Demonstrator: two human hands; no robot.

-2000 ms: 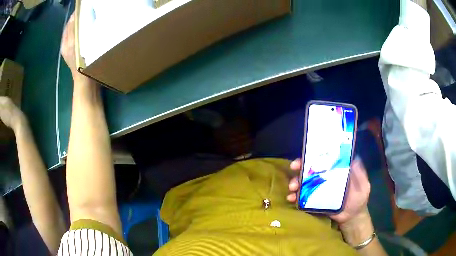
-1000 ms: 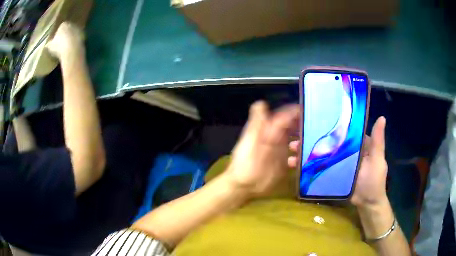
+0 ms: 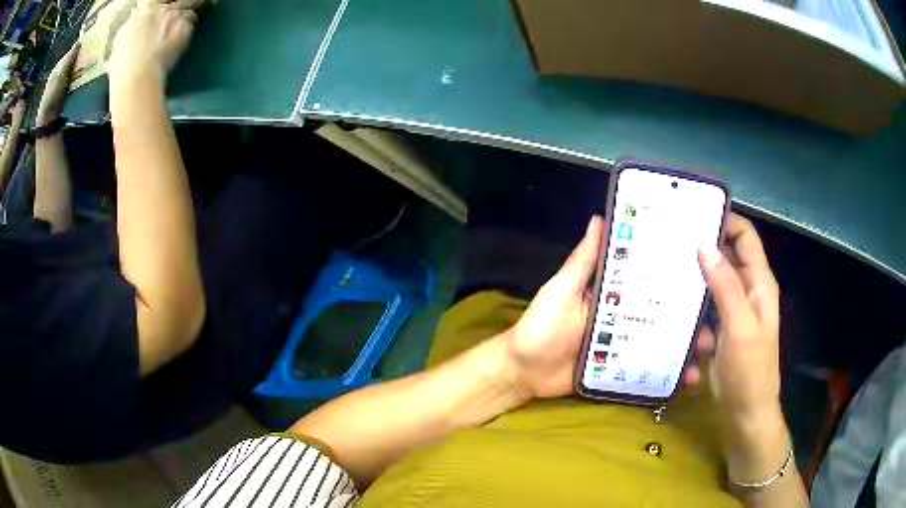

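Note:
A smartphone (image 3: pixel 656 288) is held upright over my lap, its bright screen showing a white list with small coloured icons. My left hand (image 3: pixel 556 317) holds the phone from its left side and from behind. My right hand (image 3: pixel 745 308) is at the phone's right edge, with its thumb over the screen. The fingers behind the phone are mostly hidden. An open brown carton (image 3: pixel 695 60) lies on the green workbench beyond the phone, cut off by the top edge, with white material inside.
The bench's pale metal edge (image 3: pixel 477 138) runs between me and the carton. At left a person in a dark top (image 3: pixel 70 337) has a hand on a brown box. A blue stool (image 3: pixel 348 322) stands below the bench. A pale grey garment (image 3: pixel 869 437) shows at lower right.
My left hand has come from the carton to the phone and now holds it. The phone screen has changed from a colourful wallpaper to a list. The view has shifted left.

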